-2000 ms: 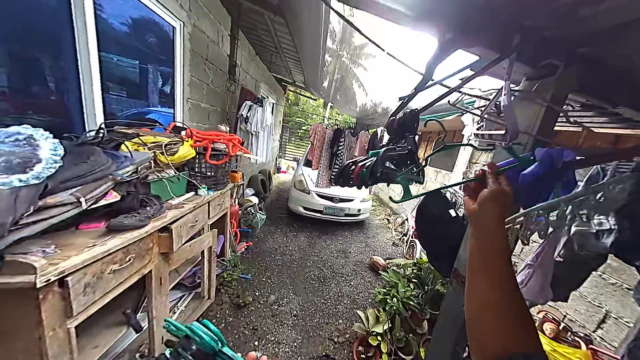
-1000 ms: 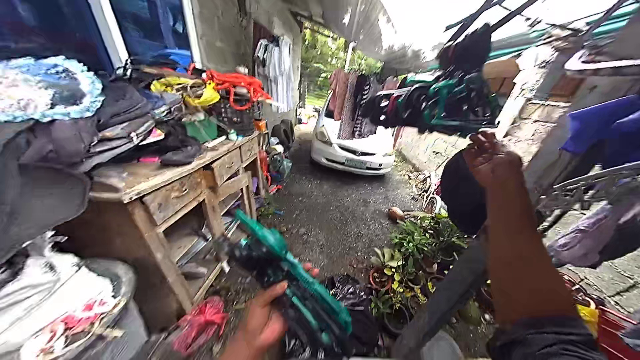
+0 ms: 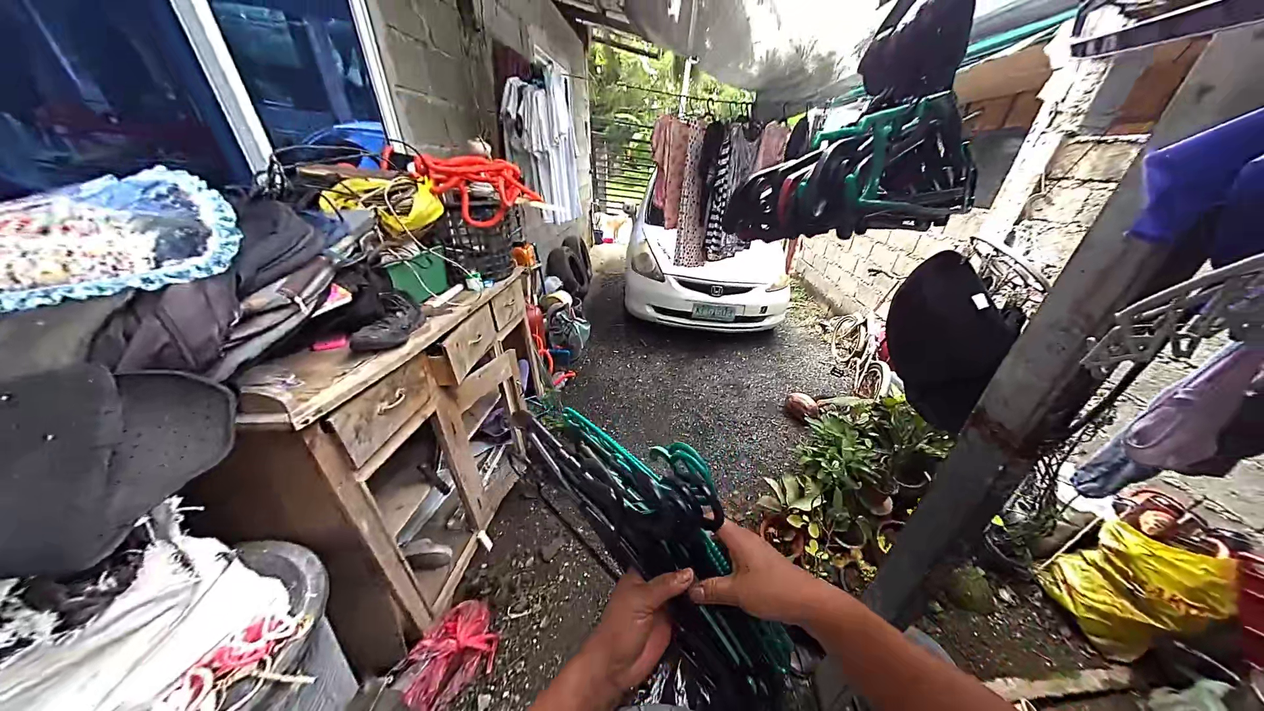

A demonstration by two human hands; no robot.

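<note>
A bundle of black and green plastic clothes hangers (image 3: 632, 504) is held low in front of me, hooks near my hands. My left hand (image 3: 637, 627) grips it from the left side, and my right hand (image 3: 746, 578) closes on it from the right, the two thumbs nearly meeting. Another cluster of black and green hangers (image 3: 859, 178) hangs overhead at the upper right, with nothing of mine touching it. Past it, patterned garments (image 3: 696, 178) hang in front of a white car.
A worn wooden desk (image 3: 370, 410) piled with caps, bags and orange cord runs along the left. Potted plants (image 3: 854, 464) stand beside a leaning metal post (image 3: 1027, 395) at right. The white car (image 3: 706, 286) is parked ahead. A grey bin (image 3: 306, 612) stands lower left.
My right hand has come down from the hanging cluster onto the held bundle. Two seconds ago it was raised with a green hanger; my left hand now shows on the bundle too.
</note>
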